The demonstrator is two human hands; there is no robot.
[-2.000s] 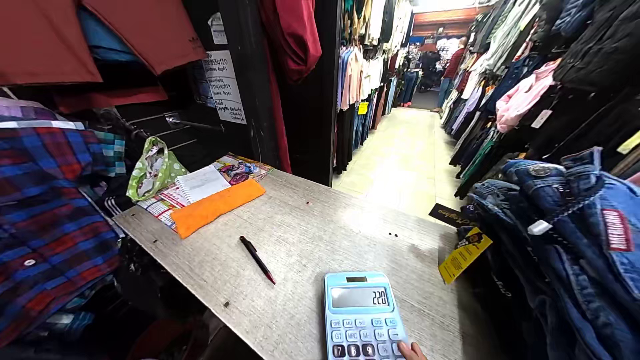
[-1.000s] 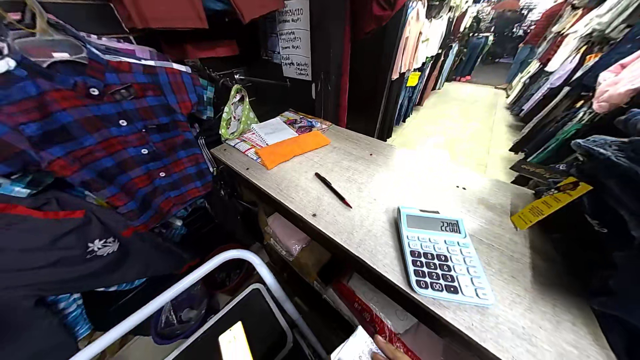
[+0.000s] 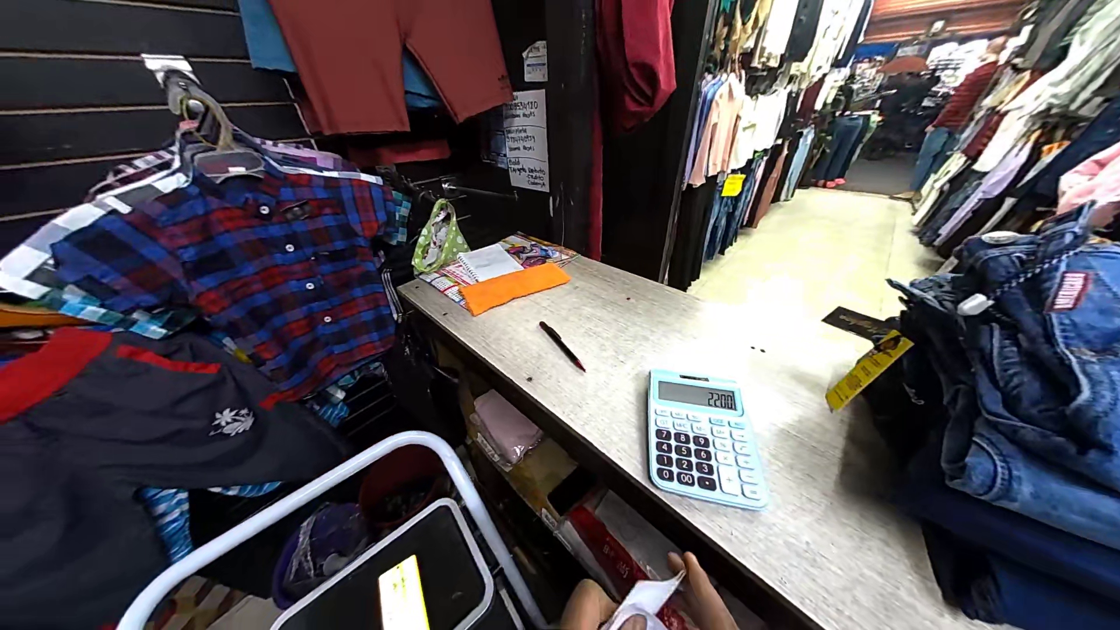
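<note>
At the bottom edge, in front of the counter's open shelf, my left hand (image 3: 588, 605) and my right hand (image 3: 703, 597) hold a white piece of paper (image 3: 647, 598) between them. Below the wrists both hands are out of view. A light blue calculator (image 3: 705, 440) lies on the wood-look counter (image 3: 612, 394) with digits on its display. Farther back on the counter are a dark pen (image 3: 561, 346), an orange cloth pouch (image 3: 514, 288) and a spiral notepad (image 3: 488, 263). A red package (image 3: 612, 553) lies on the shelf just behind my hands.
Folded jeans (image 3: 1032, 367) with a yellow tag (image 3: 869, 370) are stacked at the right. A white tubular metal frame (image 3: 306, 499) stands at lower left, below a hanging plaid shirt (image 3: 289, 271). An aisle (image 3: 787, 236) runs between clothes racks, with a person (image 3: 958, 109) far off.
Two seconds ago a hand touched the calculator's keys; now both hands are low by the shelf with the white paper. One second ago only one hand showed there. The view has shifted.
</note>
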